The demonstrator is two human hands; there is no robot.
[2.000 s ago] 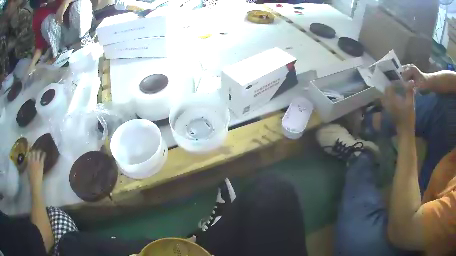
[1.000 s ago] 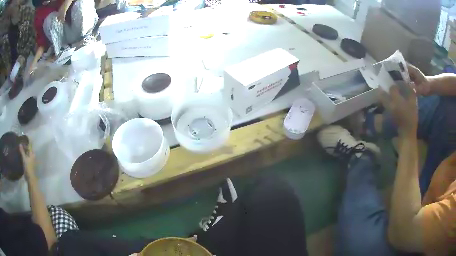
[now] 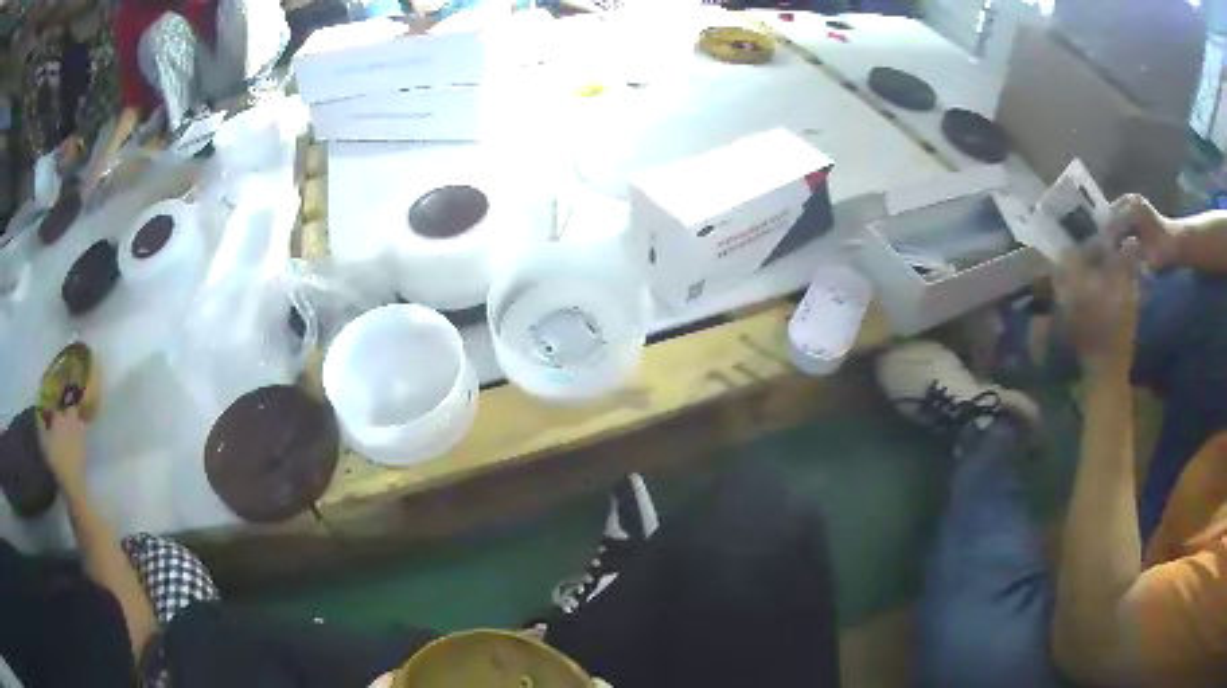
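Note:
A mustard-gold base (image 3: 495, 661), a shallow round bowl, is held at the bottom edge, its lower part cut off. Only a sliver of my left hand (image 3: 386, 680) shows at its left side. Only small bits of my right hand (image 3: 598, 683) show at its right side, with a fingertip at the far rim. Both seem to hold the bowl; most of each hand is out of the picture.
On the table lie a dark brown base (image 3: 272, 453), a white drum body (image 3: 401, 382), a clear cup (image 3: 567, 323) and a white carton (image 3: 733, 222). A neighbour's hand (image 3: 61, 437) is at left; another person holds a paper at right.
The view has shifted slightly, and the gold bowl shows a little more. The neighbour's hand at left has moved from a dark base to a gold one.

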